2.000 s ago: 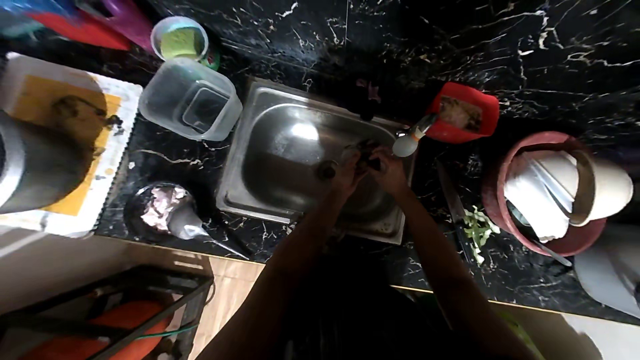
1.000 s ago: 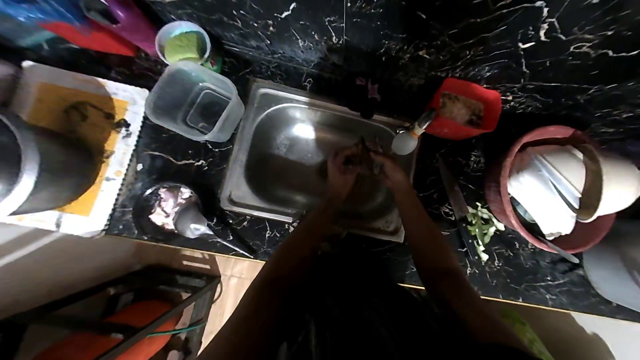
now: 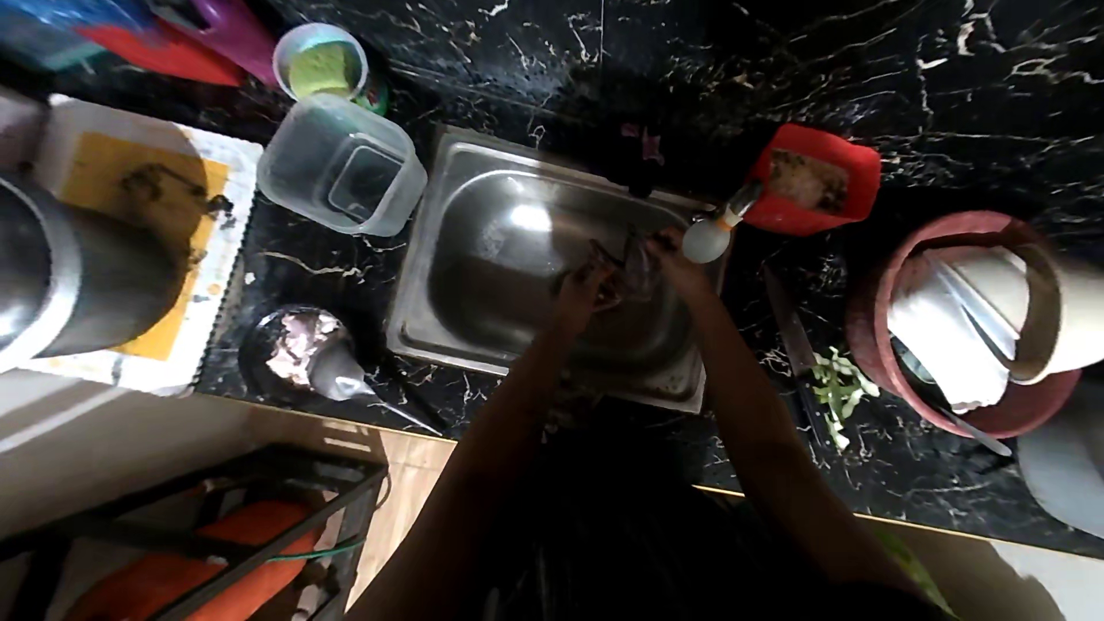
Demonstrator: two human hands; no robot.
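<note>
Both my hands are over the right half of a stainless steel sink (image 3: 492, 285). My left hand (image 3: 586, 289) is closed on one side of a dark, reddish-brown item (image 3: 611, 283), too small and dim to name. My right hand (image 3: 677, 254) pinches a thin, dark, translucent part (image 3: 639, 263) at its other side; whether the two parts are joined cannot be told. Just right of my right hand, a round pale object with an orange collar (image 3: 707, 240) sits at the sink's rim. The fingertips are partly in shadow.
A red container (image 3: 789, 217) and a knife (image 3: 787, 323) lie right of the sink, by green trimmings (image 3: 838, 388) and a reddish basin (image 3: 880, 302). At left stand a clear plastic tub (image 3: 293, 168), a bowl of pale pieces (image 3: 254, 354) and a large metal pot (image 3: 112, 276).
My hands were close together around the dark item; now they are farther apart, with a thin dark part showing between them.
</note>
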